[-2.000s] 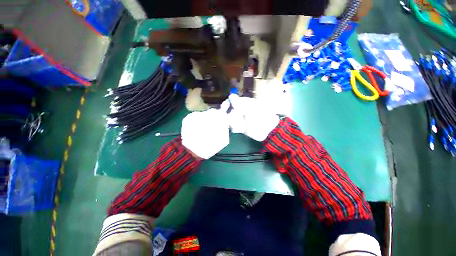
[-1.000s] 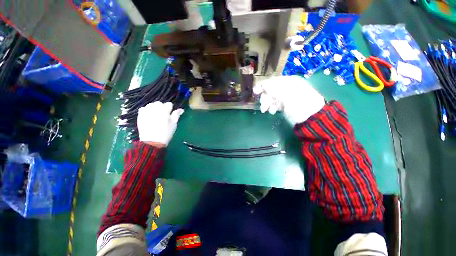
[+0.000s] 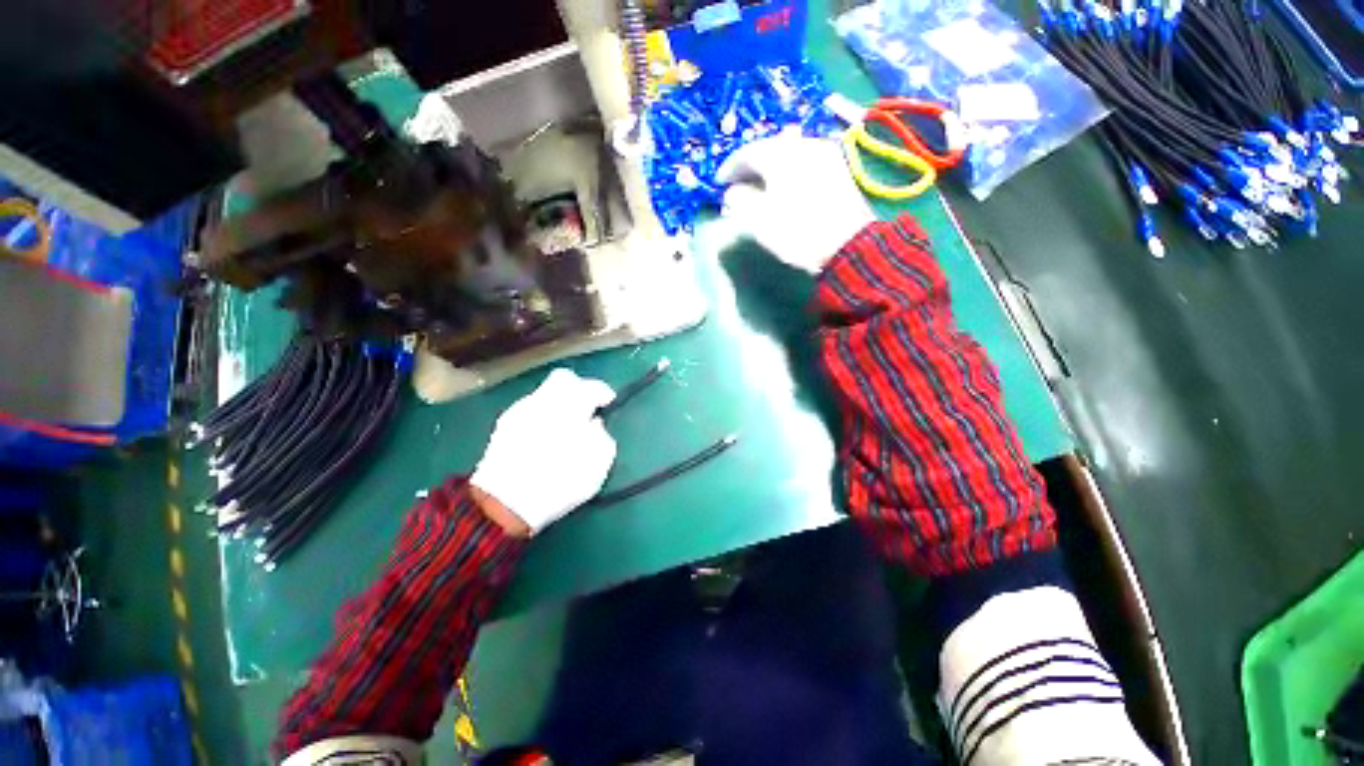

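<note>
My left hand (image 3: 551, 451), in a white glove, is closed around a black cable (image 3: 634, 386) in front of the press, with its pale tip sticking out to the right. Another black cable (image 3: 669, 473) lies on the bench just below that hand. My right hand (image 3: 796, 199), also gloved, is at the near edge of the heap of blue terminals (image 3: 732, 115); its fingertips are blurred and I cannot tell if they hold a terminal. The crimping press (image 3: 434, 247) stands left of the heap, its head blurred.
A fan of black cables (image 3: 307, 434) lies left of the press. Scissors (image 3: 893, 174) with yellow and red handles and a clear bag (image 3: 975, 93) lie right of the heap. Finished cables (image 3: 1197, 112) lie far right. A green crate (image 3: 1298, 659) is at lower right.
The view has turned right. My left hand has moved from the cable fan to the cables in front of the press and closed on one. My right hand has moved from the press to the terminal heap.
</note>
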